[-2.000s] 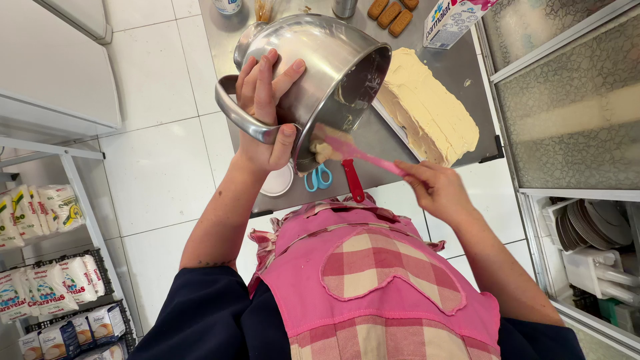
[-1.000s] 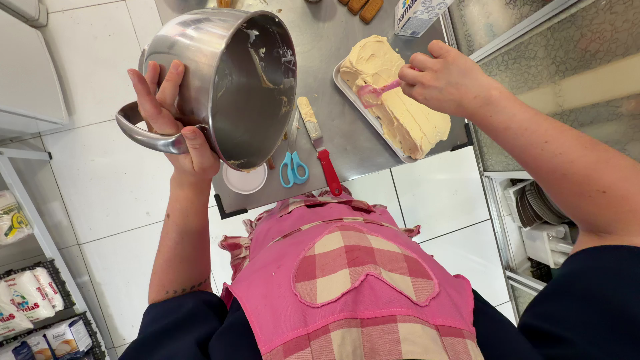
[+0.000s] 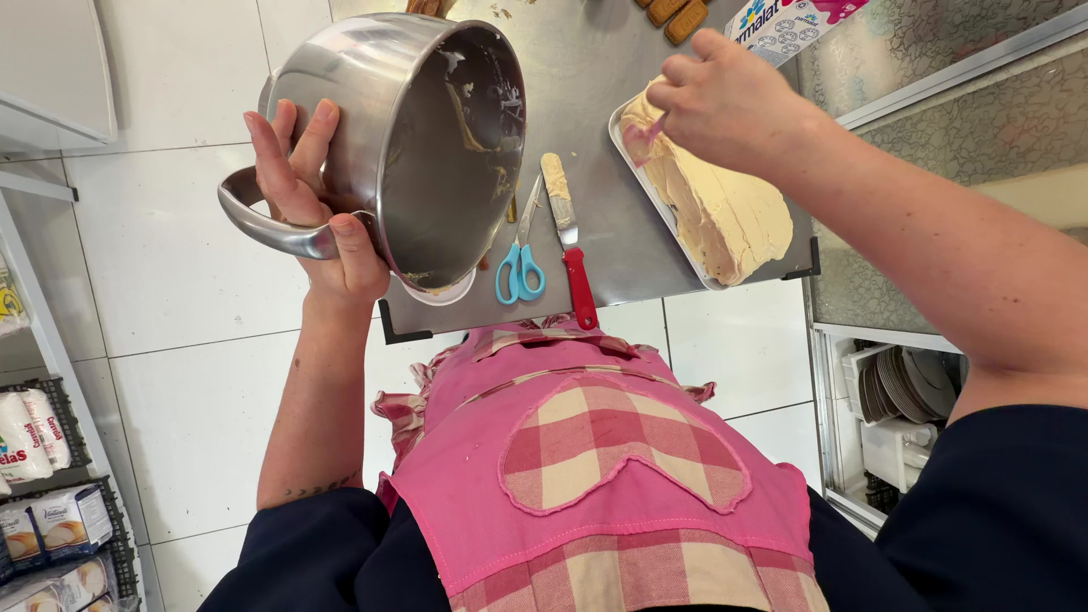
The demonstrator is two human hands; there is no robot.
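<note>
My left hand (image 3: 314, 204) grips the handle of a stainless steel pot (image 3: 348, 93), which is tilted so its mouth faces right; cream smears show on its inner wall. A pink spatula (image 3: 643, 140) is in my right hand (image 3: 722, 106), its blade against the pale cream (image 3: 722, 204) heaped in a white rectangular tray (image 3: 671, 223). Between pot and tray, an offset spatula with a red handle (image 3: 580, 287) and cream on its blade lies beside scissors with light blue handles (image 3: 520, 274). A white round lid or dish (image 3: 444, 295) is partly hidden under the pot.
Brown biscuits (image 3: 684, 21) and a milk carton (image 3: 795, 25) are at the far side of the metal table (image 3: 612, 255). A shelf with packages (image 3: 55, 527) stands at left. On the right are textured glass panels (image 3: 977, 161) and a rack of plates (image 3: 905, 382).
The pink spatula, inside the pot's mouth two seconds ago, has moved right to the cream in the tray. The pot has moved away from over the red-handled spatula and scissors. The view has shifted.
</note>
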